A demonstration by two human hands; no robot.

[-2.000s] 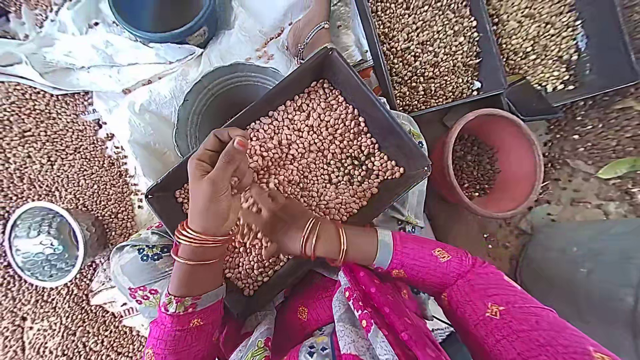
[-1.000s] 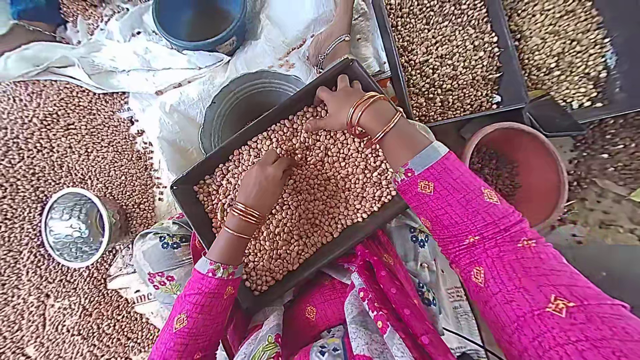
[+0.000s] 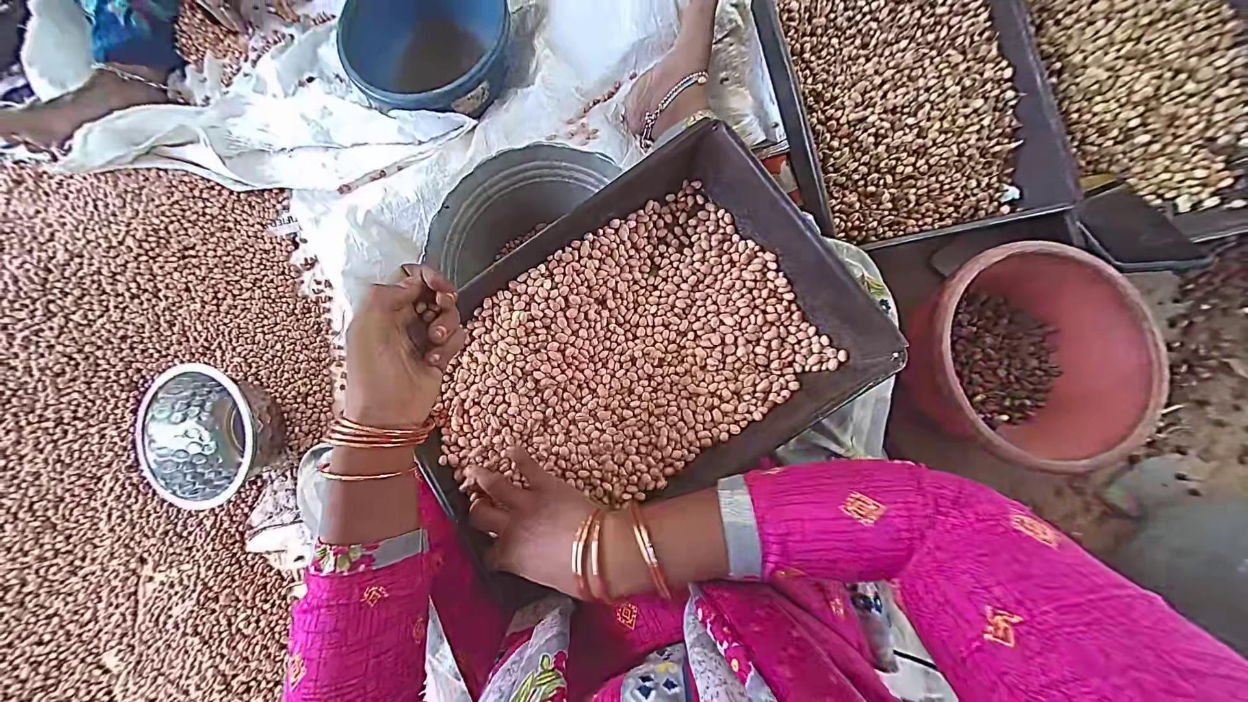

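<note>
A dark rectangular tray (image 3: pixel 848 312) lies tilted across my lap, with pinkish-brown nuts or beans (image 3: pixel 624 341) spread over much of it. My left hand (image 3: pixel 405 341) is raised at the tray's left edge, its fingers curled inward; whether something is inside them is hidden. At the near left corner, my right hand (image 3: pixel 531 526) rests with bent, spread fingers touching the nearest nuts. Partly behind the tray's far left side stands a grey tub (image 3: pixel 468 214) with a few nuts at its bottom.
Nuts are heaped at the left around a hammered metal pot (image 3: pixel 195 436). A blue tub (image 3: pixel 424 93) and another person's foot (image 3: pixel 673 88) are on white sacking (image 3: pixel 370 214). Trays of nuts (image 3: pixel 902 117) stand at the upper right, above a reddish tub (image 3: pixel 1102 361) holding darker pieces.
My right hand has moved from the tray's far side to its near left corner. My left hand has left the nuts and risen at the left edge. The nuts have shifted away from the right end.
</note>
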